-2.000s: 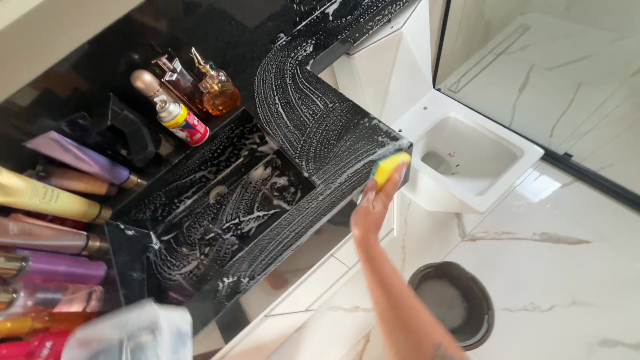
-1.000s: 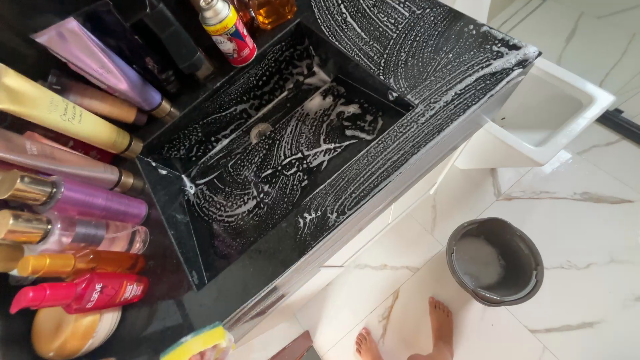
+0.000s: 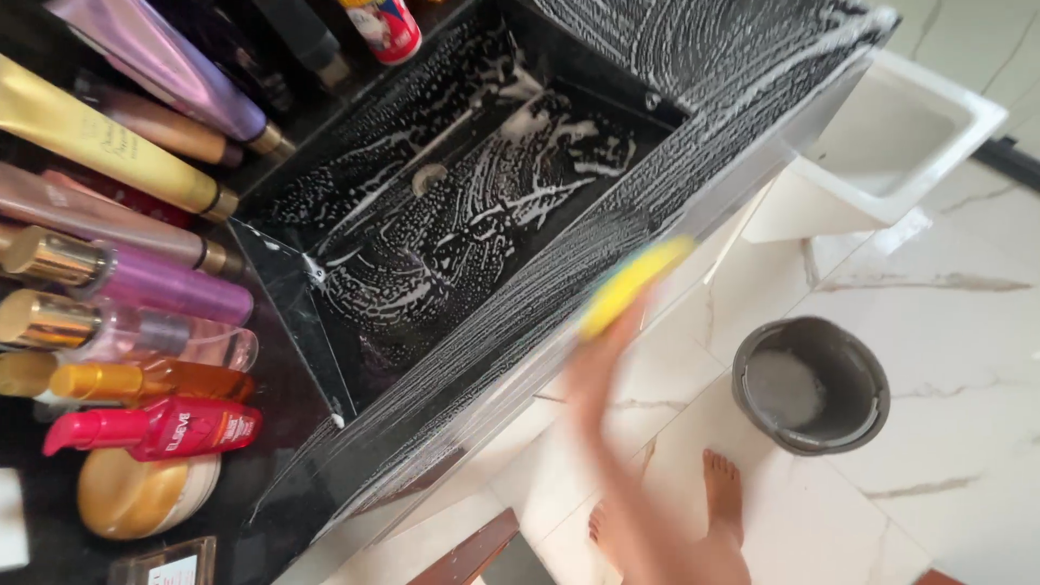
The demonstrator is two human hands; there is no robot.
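My right hand [image 3: 603, 349], blurred, grips a yellow sponge [image 3: 638, 286] with a greenish side facing the counter. The sponge lies along the front edge of the black stone counter [image 3: 487, 357], which bears curved streaks of white foam. Behind it is the sunken rectangular black basin [image 3: 390, 284], with suds over its floor and a round drain piece [image 3: 429, 179]. My left hand is out of view.
Cosmetic tubes and bottles, among them a yellow tube [image 3: 106, 134] and a red pump bottle [image 3: 171, 428], crowd the left side. A spray can [image 3: 382, 28] stands behind the basin. A dark bucket [image 3: 811, 386] and white toilet [image 3: 902, 138] are at right.
The sponge in my right hand went from the counter's far corner to the near end, then back to the middle of the front edge. Foam streaks now reach further along the near end. The view has shifted.
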